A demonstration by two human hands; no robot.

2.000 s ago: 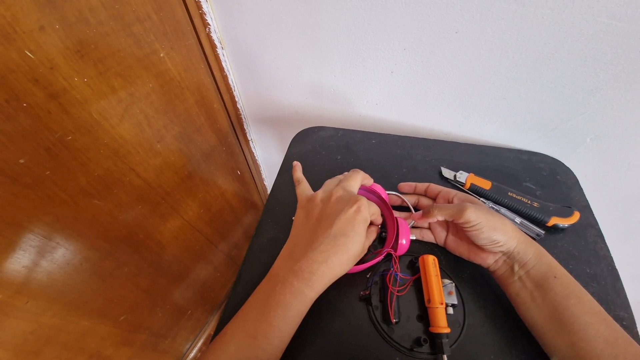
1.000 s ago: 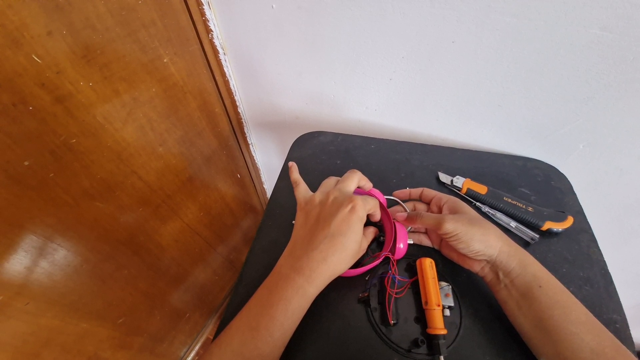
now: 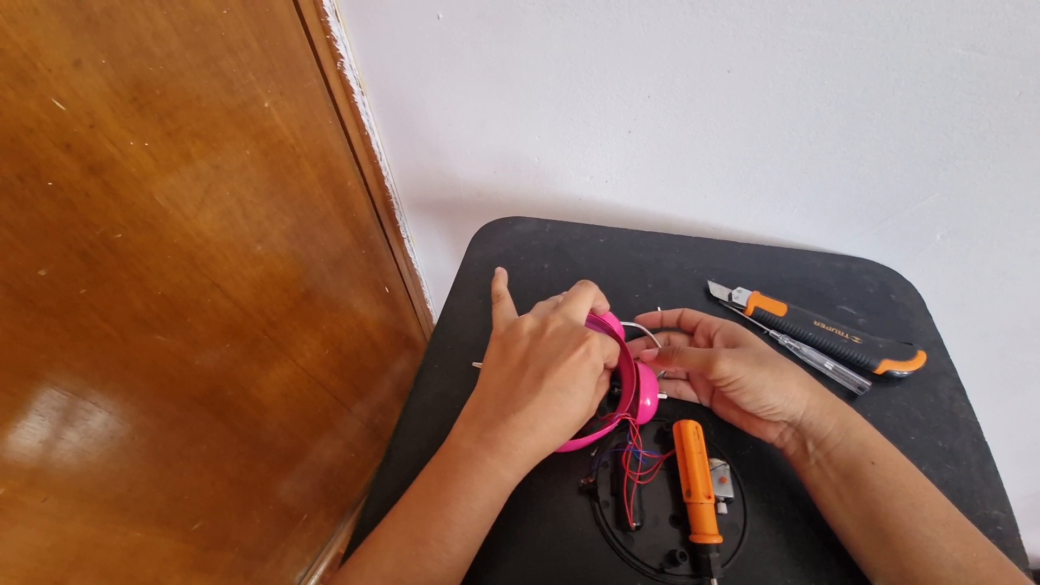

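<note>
My left hand [image 3: 548, 366] grips a pink round metal casing [image 3: 630, 382], which looks like a twin-bell alarm clock housing, with its index finger and thumb at the rim. A pink bell [image 3: 647, 394] sits on the casing's right side. Beside it, the fingers of my right hand [image 3: 723, 366] are at a curved metal wire handle [image 3: 642, 327]; their exact hold is partly hidden. Red and blue wires [image 3: 638, 463] run from the casing to a round black plastic back [image 3: 662, 520] bearing a small metal part [image 3: 721, 481]. An orange-handled screwdriver [image 3: 695, 483] lies across that back.
A Truper utility knife [image 3: 837, 329] with its blade out lies at the right beside a clear-handled slim screwdriver [image 3: 821, 361]. The black tabletop [image 3: 569, 252] stands against a white wall [image 3: 691, 122], with a brown wooden panel [image 3: 203, 244] at the left.
</note>
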